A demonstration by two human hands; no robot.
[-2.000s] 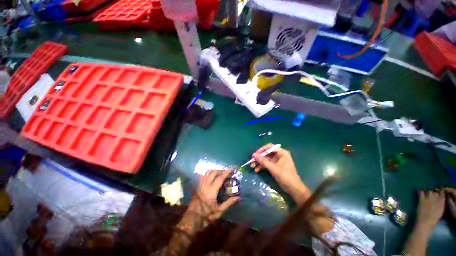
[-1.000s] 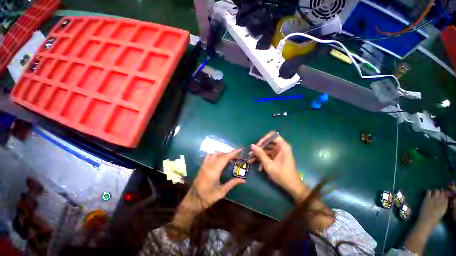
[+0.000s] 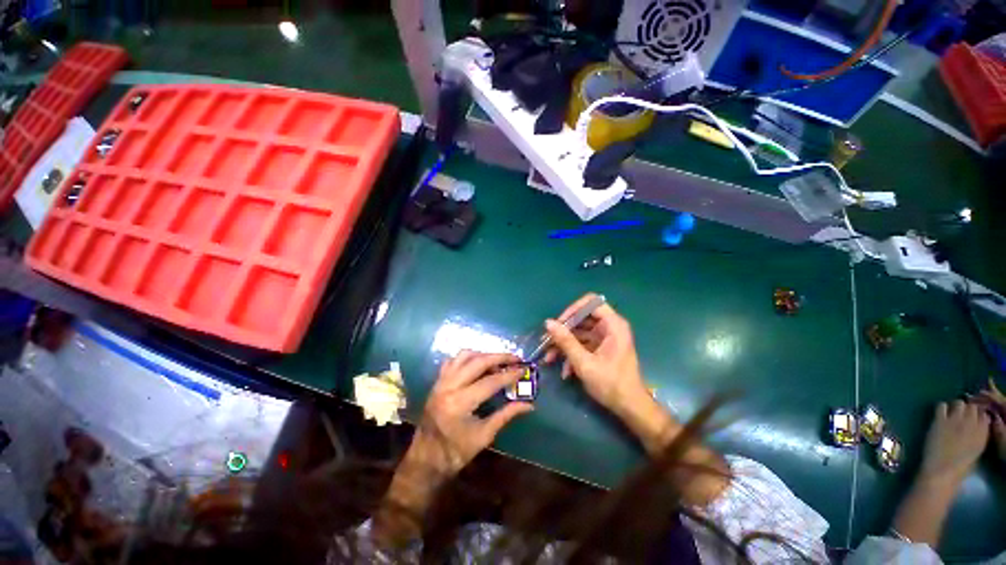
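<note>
My left hand [image 3: 466,406] holds a small dark square device unit [image 3: 523,384] with a shiny, yellowish inside between thumb and fingers, just above the green mat. My right hand [image 3: 597,351] grips metallic tweezers [image 3: 567,324] like a pen, and their tip is at the unit's upper edge. Whether the tip touches an inner part cannot be told. Three similar units [image 3: 873,424] lie close together on the mat at the right.
A large red-orange tray [image 3: 226,202] is at left, with a few pockets filled. Crumpled yellow pieces [image 3: 381,394] lie at the bench edge. A black box [image 3: 446,216], a blue stick [image 3: 596,228] and a power strip [image 3: 537,137] lie beyond. Another person's hands [image 3: 958,437] are at right.
The view has shifted, first tilting down and then slightly back up. My left hand keeps its hold on the unit, and the tweezers in my right hand are now steeper than two seconds ago.
</note>
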